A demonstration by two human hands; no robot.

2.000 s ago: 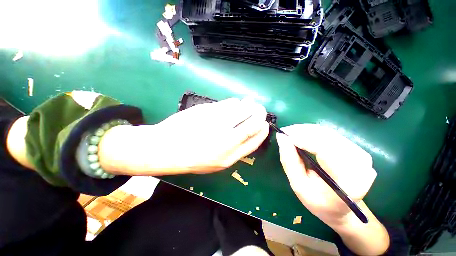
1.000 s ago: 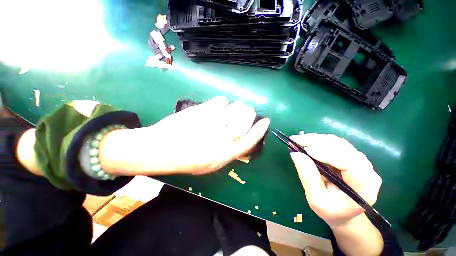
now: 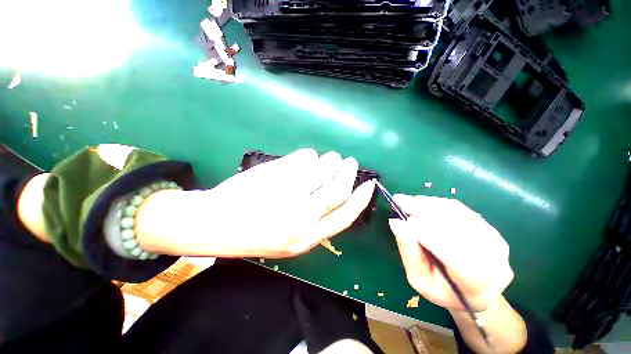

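Observation:
A black plastic housing (image 3: 257,160) lies on the green mat, mostly hidden under my left hand. My left hand (image 3: 290,200) lies over it and holds it, fingers together and pointing right. My right hand (image 3: 456,245) holds dark tweezers (image 3: 393,202) like a pen. The tweezer points are at the right end of the housing, beside my left fingertips. Whether they grip a small part there cannot be told.
A stack of black housings (image 3: 339,52) stands at the top centre, with loose housings (image 3: 512,90) to its right. More dark parts (image 3: 602,276) lie at the far right. Pale liner pieces (image 3: 220,48) lie left of the stack. Small yellowish flakes (image 3: 413,301) lie near the table edge.
The tweezers have moved from a small gap right of the housing back to its right end, and their points look closer together. My left hand stays over the housing.

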